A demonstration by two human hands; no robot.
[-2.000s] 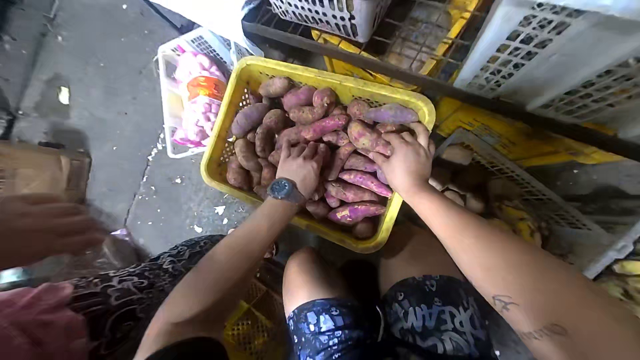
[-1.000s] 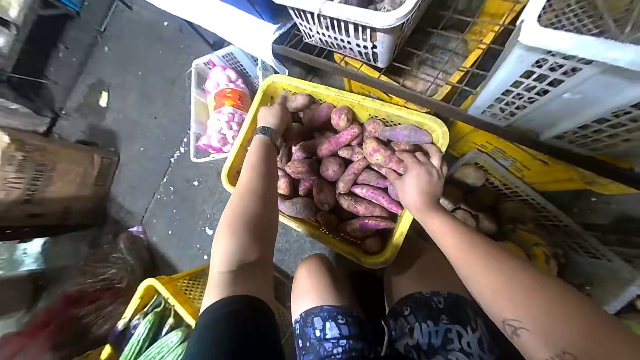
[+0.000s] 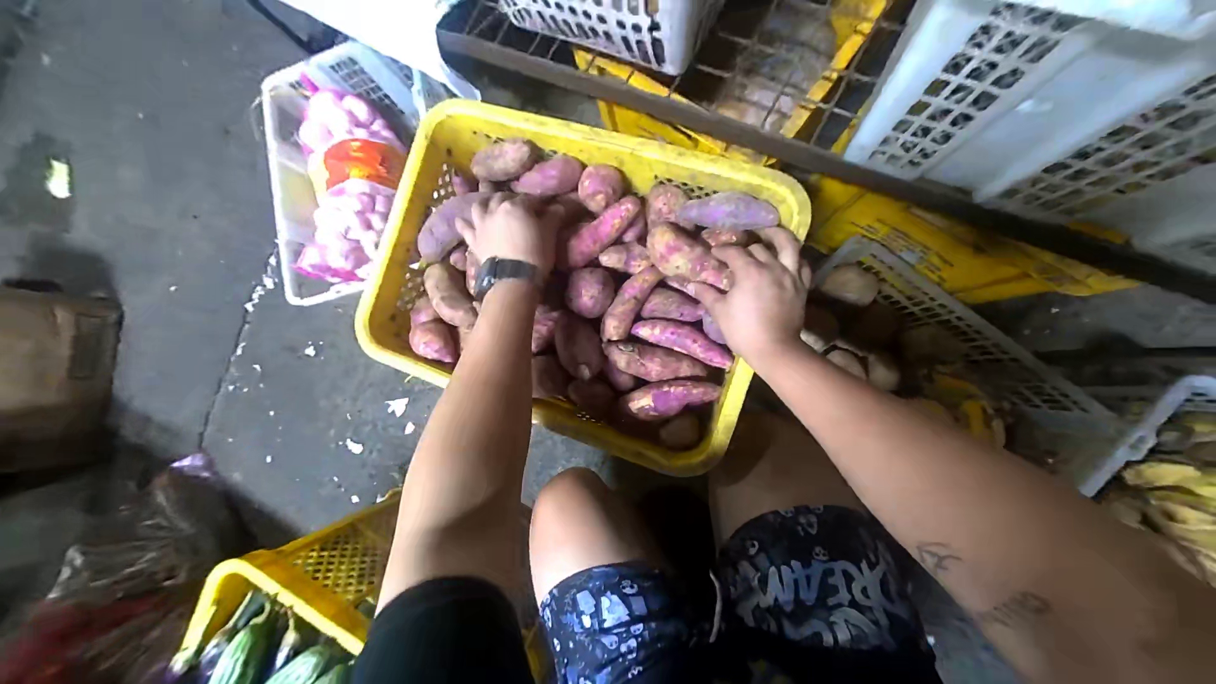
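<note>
A yellow plastic crate full of purple-red sweet potatoes stands in front of my knees. My left hand, with a dark watch at the wrist, reaches down among the sweet potatoes in the crate's left half; its fingertips are partly hidden, so a grip cannot be made out. At the right side, my right hand lies with bent fingers against a large pink sweet potato. Whether it grips this one or only rests on it is unclear. A paler purple sweet potato lies just above that hand.
Left of the crate is a white basket holding a pink net bag of garlic. A yellow crate of green vegetables stands lower left, a cardboard box far left. A metal rack and white crates border the top and right.
My left hand moved from the middle of the crate to its upper left corner, then back inward a little. My right hand stays at the right side. The other person's arm at the left is gone from view.
</note>
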